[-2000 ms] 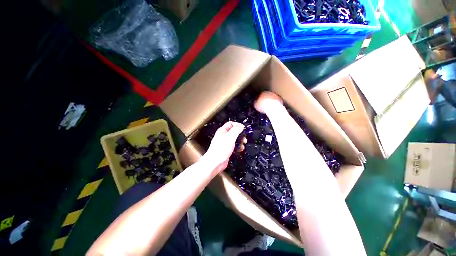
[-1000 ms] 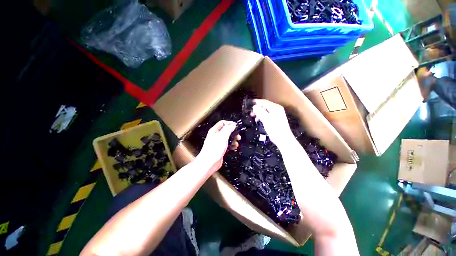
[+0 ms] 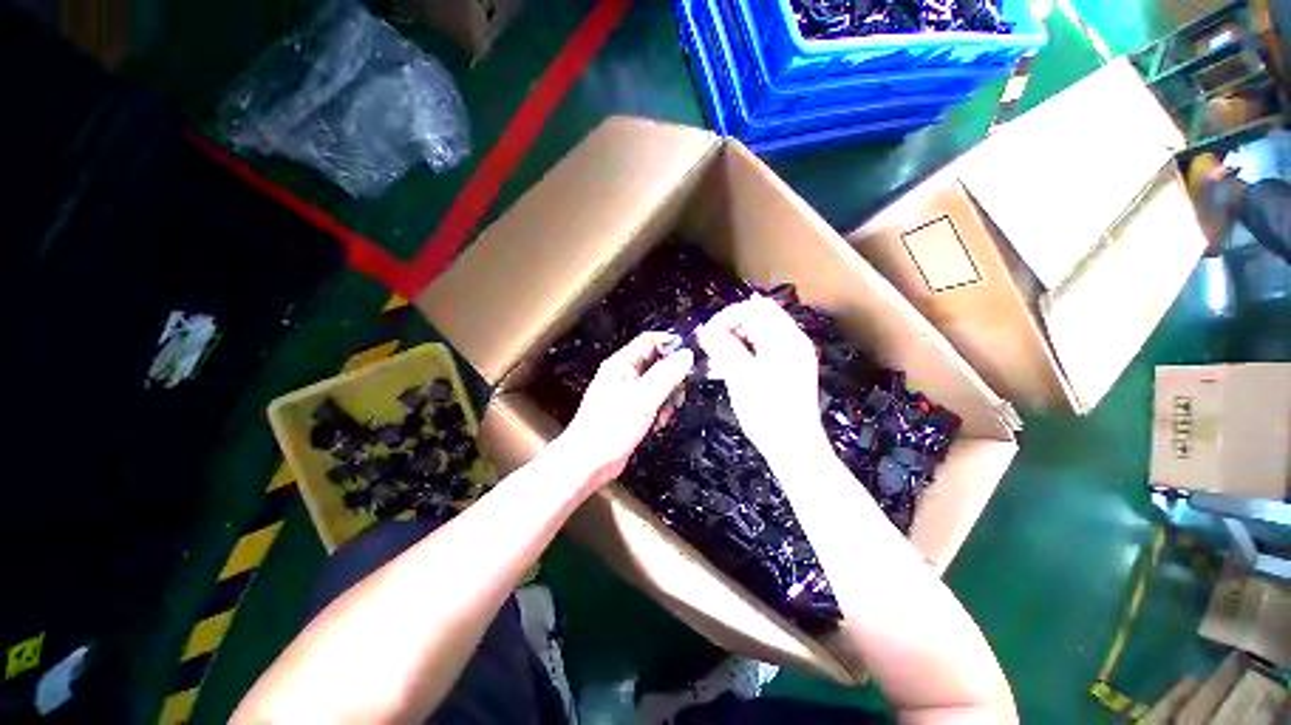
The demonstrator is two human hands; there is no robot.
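Observation:
Glossy black plastic parts (image 3: 722,489) lie heaped in an open cardboard box (image 3: 566,234), with a few small red bits among them. My left hand (image 3: 630,401) and my right hand (image 3: 762,366) are bare and close together over the heap. Their fingertips meet around a small dark part (image 3: 691,340), mostly hidden by the fingers. A shallow yellow tray (image 3: 305,465) stands left of the box, with a scatter of black parts (image 3: 404,460) in it.
Blue crates (image 3: 850,78) with black parts stand beyond the box. A second cardboard box (image 3: 942,255) is at right, a smaller one (image 3: 1225,429) farther right. A clear plastic bag (image 3: 354,106) lies upper left. A person's arm (image 3: 1246,206) shows at the right edge.
My right hand has come up from the heap at the box's far side and moved in to meet my left hand. The view has shifted slightly.

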